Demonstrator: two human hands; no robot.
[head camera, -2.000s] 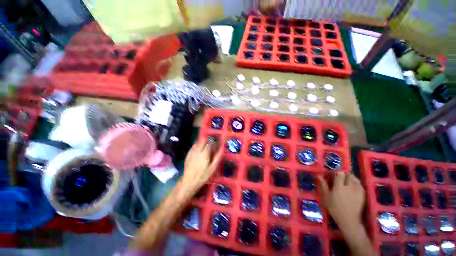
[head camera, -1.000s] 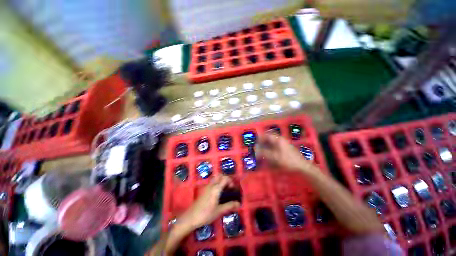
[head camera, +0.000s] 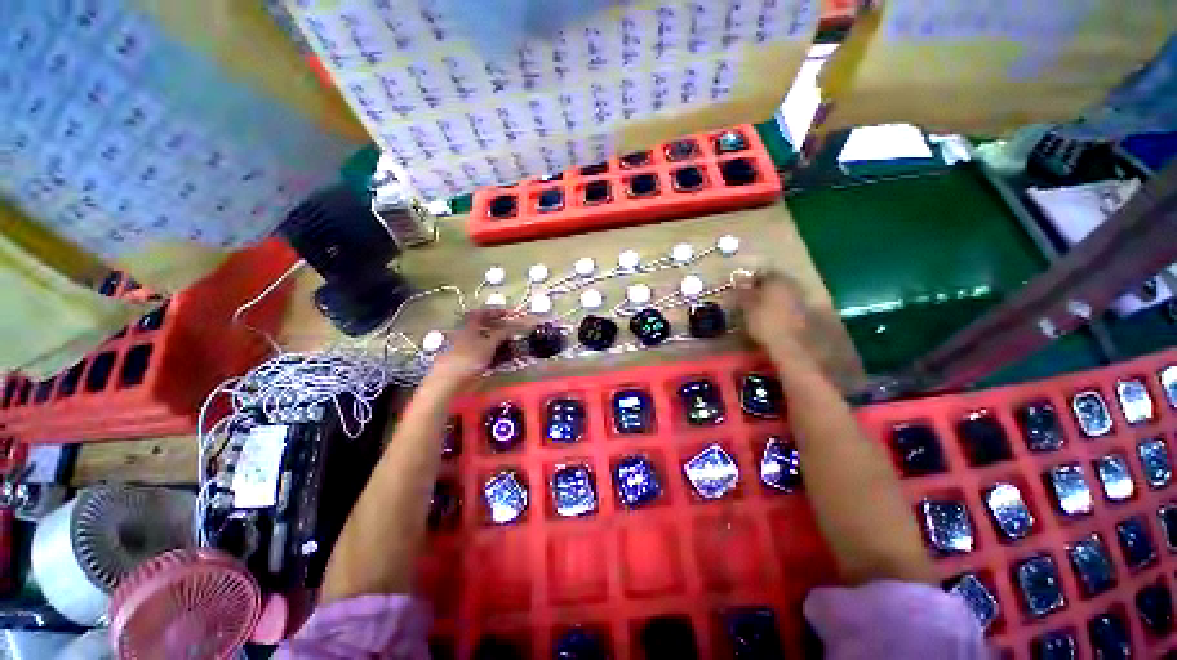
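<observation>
Several dark watch bodies (head camera: 596, 331) lie in the front row on the charging pucks, some screens lit with coloured dots. White charging pucks (head camera: 629, 261) show uncovered in the rows behind. My left hand (head camera: 475, 340) is at the left end of the watch row, fingers bent down; what lies under them is hidden. My right hand (head camera: 778, 313) is at the right end, fingertips by a white cable; its grip is unclear. The main red foam tray (head camera: 600, 557) lies under my forearms, with lit watches in its back two rows and empty pockets in the row in front.
A second red tray (head camera: 874, 419) of watches lies right. Another red tray (head camera: 630, 204) stands behind the chargers. Tangled cables (head camera: 300, 387), a charger box (head camera: 265, 467) and a pink fan (head camera: 185, 606) are left. A metal post (head camera: 1033, 297) crosses at right. Paper sheets (head camera: 555, 90) hang overhead.
Both hands have moved from the main tray forward to the charging pucks. Watches now lie on the front pucks, and a middle tray row shows empty. The view has shifted.
</observation>
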